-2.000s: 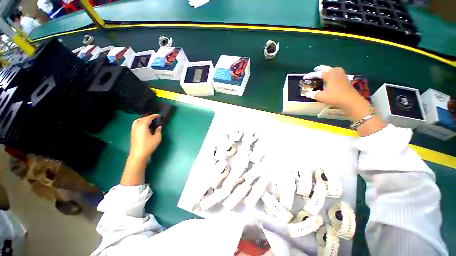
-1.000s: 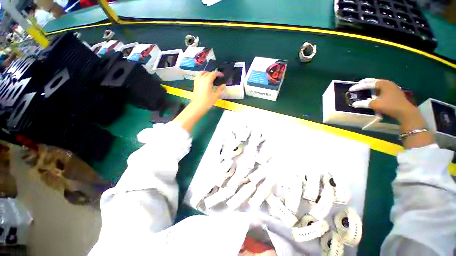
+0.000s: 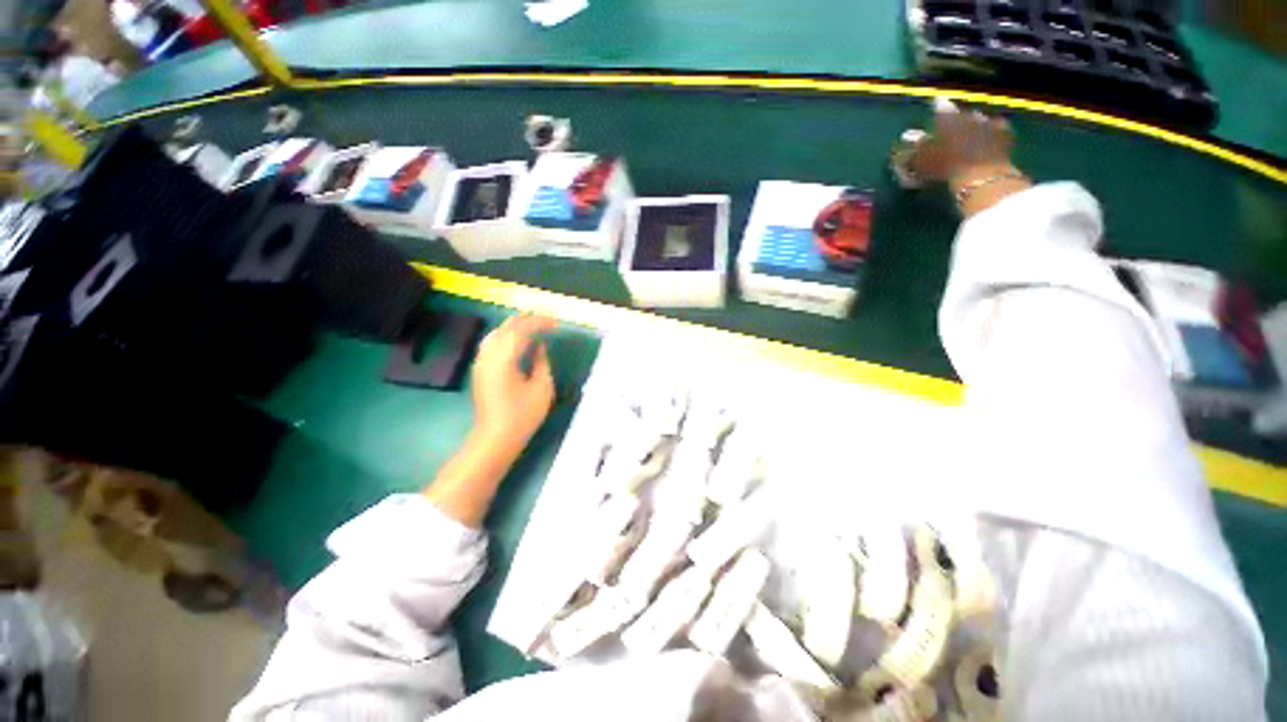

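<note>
My right hand (image 3: 967,145) reaches over the far side of the dark green conveyor, its fingers at a watch with a pale strap (image 3: 908,158); the hand is blurred, and whether it grips the watch cannot be told. My left hand (image 3: 511,378) is empty with fingers apart, over the green bench left of the white sheet (image 3: 593,409). A single black insert (image 3: 433,350) lies flat just left of it. An open white box base (image 3: 676,251) with black inside stands on the belt beside a white lid with a red-black watch picture (image 3: 809,243).
Large stacks of black inserts (image 3: 184,268) stand at left. Rows of cream watch straps (image 3: 678,522) lie on the sheet. More boxes and lids line the belt at left, with another lid (image 3: 1208,327) at right. A black blister tray (image 3: 1061,54) sits on the far shelf.
My left hand has left the open box and come back over the bench, empty. My right hand has moved from the right box to the far side of the belt. Boxes appear shifted in view.
</note>
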